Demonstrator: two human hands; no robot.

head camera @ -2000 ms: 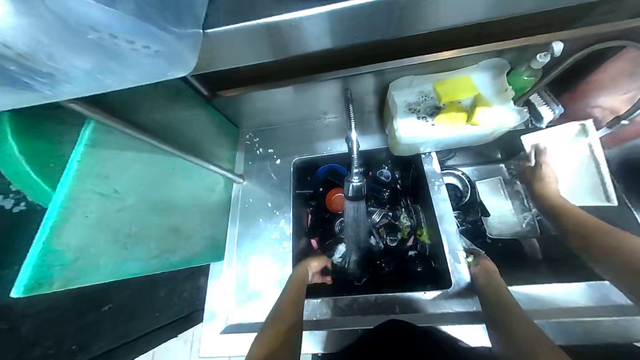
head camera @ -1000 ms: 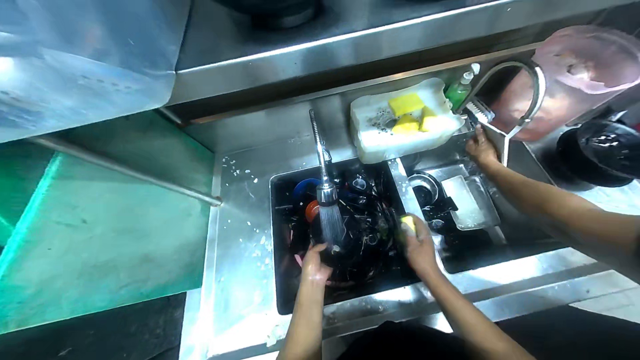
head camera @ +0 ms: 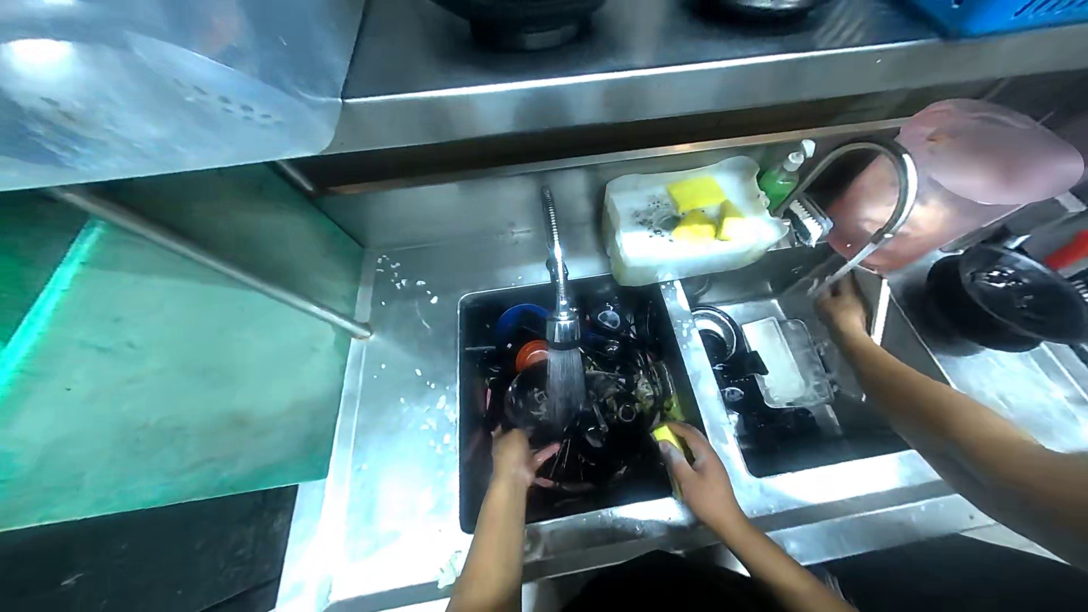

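Water runs from a spray faucet [head camera: 563, 327] into the left sink basin, which is crowded with dark dishes, a blue dish [head camera: 520, 321] and an orange dish [head camera: 532, 354]. My left hand [head camera: 520, 459] is low in that basin, its fingers at a dark, clear-looking bowl [head camera: 529, 395] beside the water stream; whether they grip it is hard to tell. My right hand [head camera: 699, 476] is at the basin's right edge, closed on a yellow sponge [head camera: 668, 439].
A co-worker's hand [head camera: 843, 310] is at the right basin [head camera: 850, 425], under a curved faucet [head camera: 906, 183]. Behind stand a white tub [head camera: 671, 259] with yellow sponges, a green bottle [head camera: 779, 180] and a brush [head camera: 808, 220]. A black pan [head camera: 1003, 297] lies far right; a green panel [head camera: 187, 365] borders the left.
The co-worker's hand has moved from beside the brush down to the right basin. My right hand, seen with the sponge one second ago, still holds it. The view has shifted.
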